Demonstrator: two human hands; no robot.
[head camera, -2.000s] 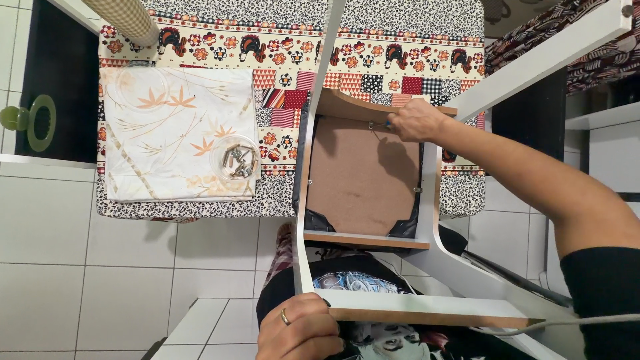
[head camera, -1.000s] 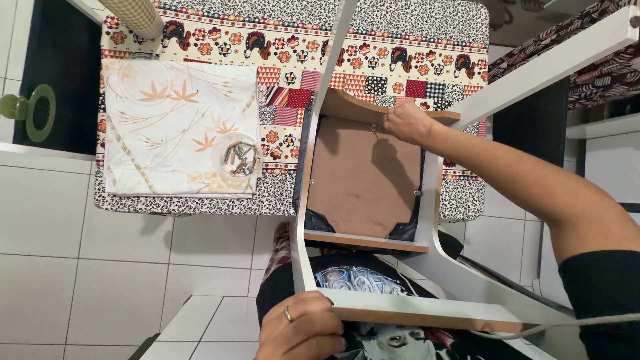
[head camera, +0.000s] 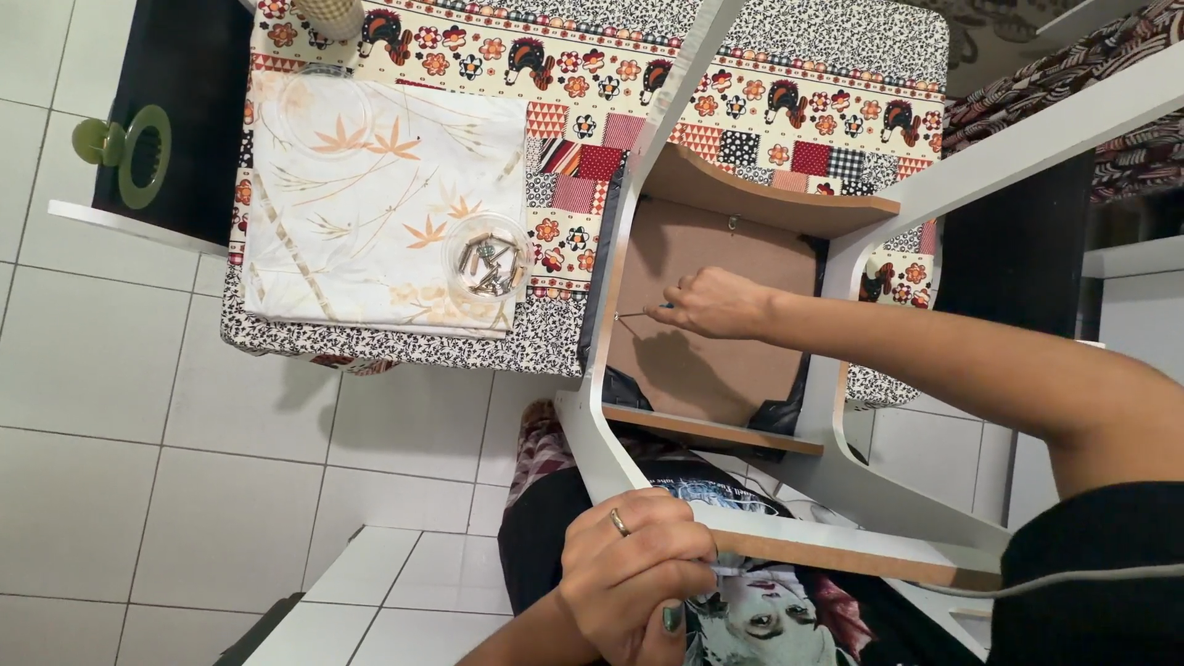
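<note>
A white wooden chair frame (head camera: 1027, 139) lies tipped in front of me, with the underside of its seat panel (head camera: 684, 250) showing. My right hand (head camera: 717, 303) holds a screwdriver (head camera: 634, 315) whose thin shaft points left, its tip at a small metal fitting on the seat's left edge. Most of the handle is hidden in the fingers. Another small metal bracket (head camera: 733, 223) sits by the curved upper rail. My left hand (head camera: 638, 569), with a ring on one finger, is closed around the near left corner of the chair frame.
A table with a patterned tablecloth (head camera: 555, 338) stands beyond the chair. On it lie a folded white leaf-print cloth (head camera: 370, 213) and a round clear container (head camera: 487, 257) of screws and dowels. A grey cable (head camera: 1091, 575) crosses at the lower right. White floor tiles show at left.
My right hand has moved from the upper rail down and left to the seat's left edge, and the screwdriver shaft now shows. My left hand stays on the frame.
</note>
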